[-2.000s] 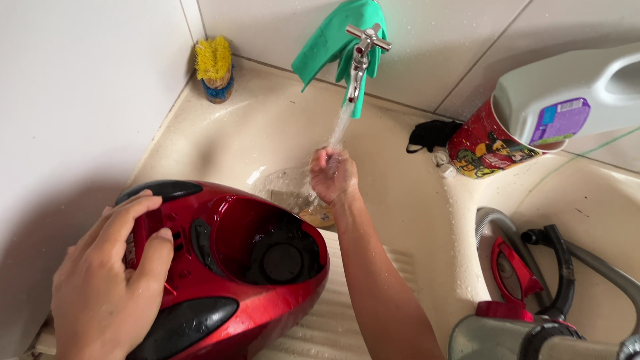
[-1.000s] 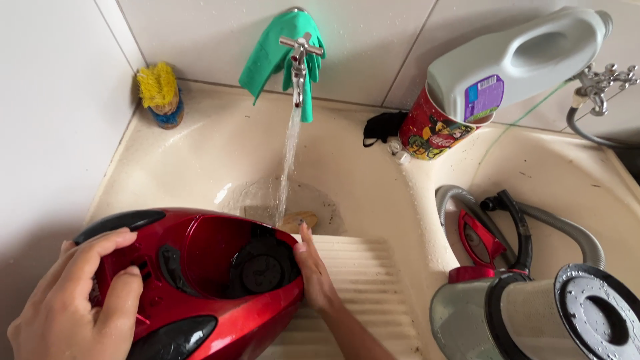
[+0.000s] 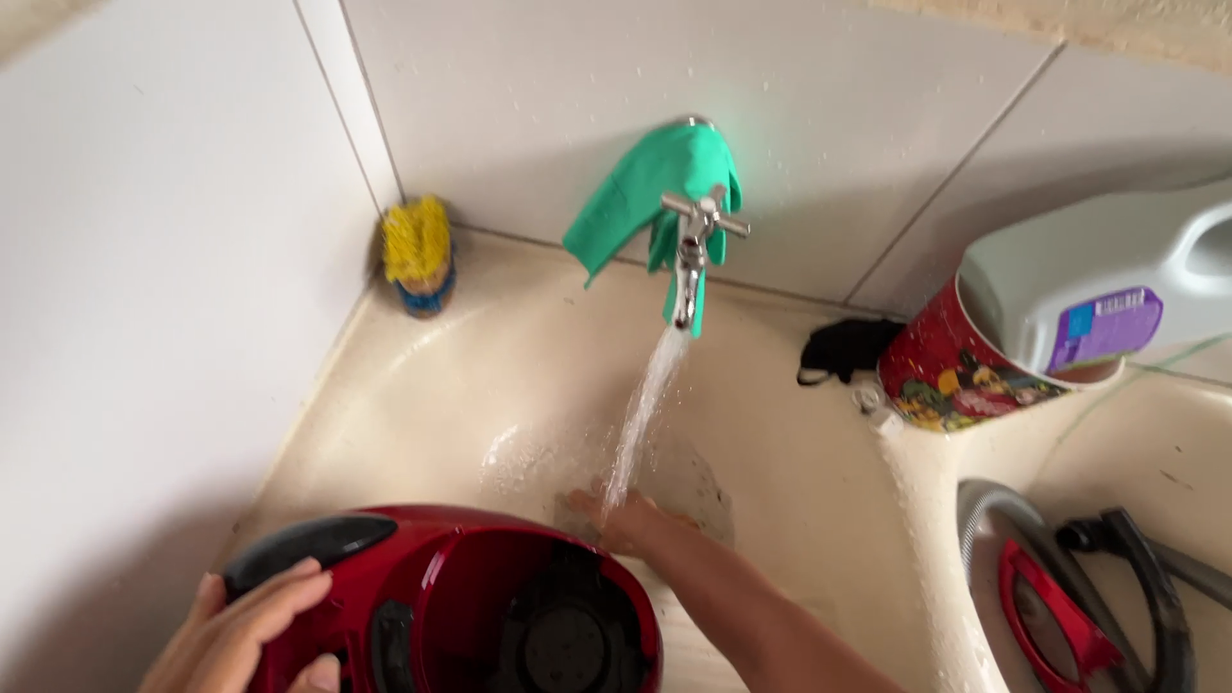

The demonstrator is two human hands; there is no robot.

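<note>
A red and black vacuum cleaner body (image 3: 452,577) lies at the near left of the basin, its round opening facing up. My left hand (image 3: 255,626) rests on its left side with the fingers spread. Water runs from the metal tap (image 3: 688,260), over which a green rubber glove (image 3: 654,183) hangs. Beneath the stream, low in the basin (image 3: 789,462), my right hand (image 3: 616,515) is wet and partly hidden by water; whether it grips anything cannot be seen.
A yellow-bristled brush (image 3: 419,250) stands in the left corner. At right are a black cloth (image 3: 842,348), a red patterned bucket (image 3: 953,371) bearing a grey plastic jug (image 3: 1088,250), and a second basin with a grey hose (image 3: 996,510) and a red-and-black part (image 3: 1059,626).
My right hand has gone from the vacuum body's right edge back down under the running water. My left hand stays on the body. The view has moved closer to the tap.
</note>
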